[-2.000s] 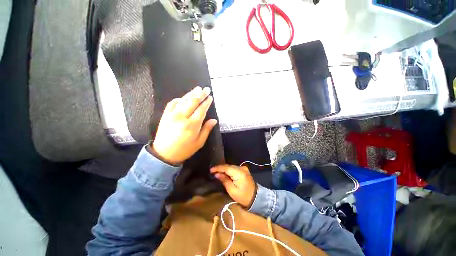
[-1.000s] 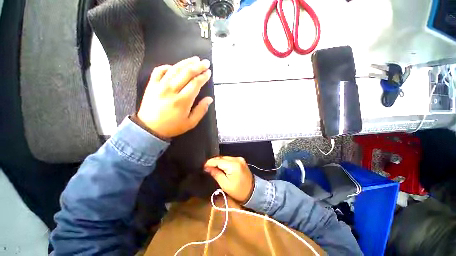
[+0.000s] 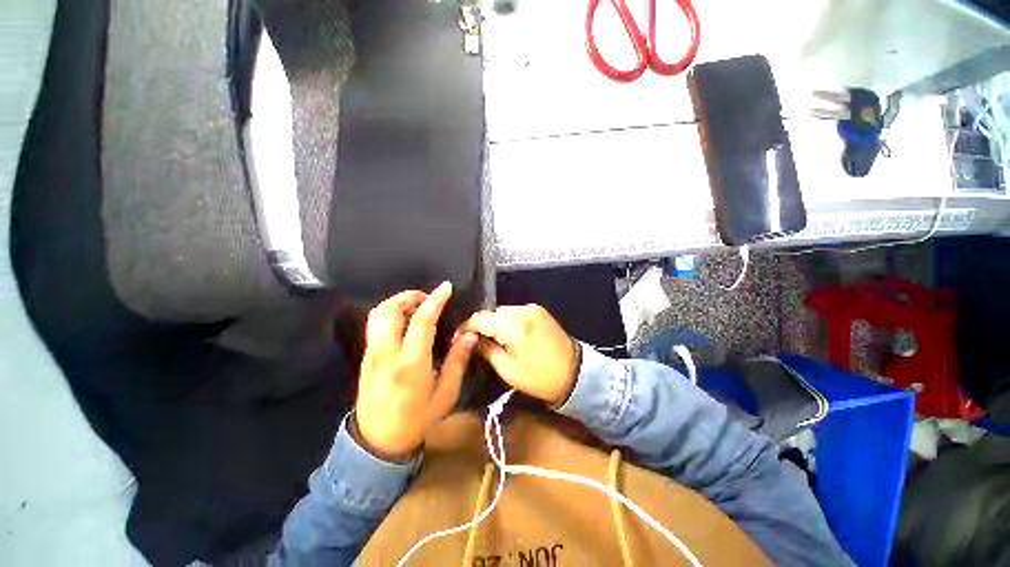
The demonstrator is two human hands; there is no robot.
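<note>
A plain black cloth strip (image 3: 408, 166) runs from the presser foot (image 3: 472, 31) at the top down to my hands at the table's front edge. Grey ribbed cloth (image 3: 166, 166) lies curved at the left, joined by more black cloth hanging down. My left hand (image 3: 408, 366) is at the strip's lower end, fingers pointing up, thumb near the right edge. My right hand (image 3: 523, 349) pinches the cloth edge just right of it. The two hands' fingertips nearly meet. Exactly what lies between the fingertips is hard to see.
Red-handled scissors (image 3: 645, 39), a black smartphone (image 3: 749, 150) and keys (image 3: 861, 127) lie on the white table (image 3: 587, 199). A blue bin (image 3: 864, 465) with dark cloth is at lower right, a red stool (image 3: 886, 338) behind it. A white earphone cord (image 3: 554, 474) hangs over my chest.
My left hand has moved down the strip from its middle to its lower end, beside my right hand. The view has shifted, so the machine parts sit higher in the picture.
</note>
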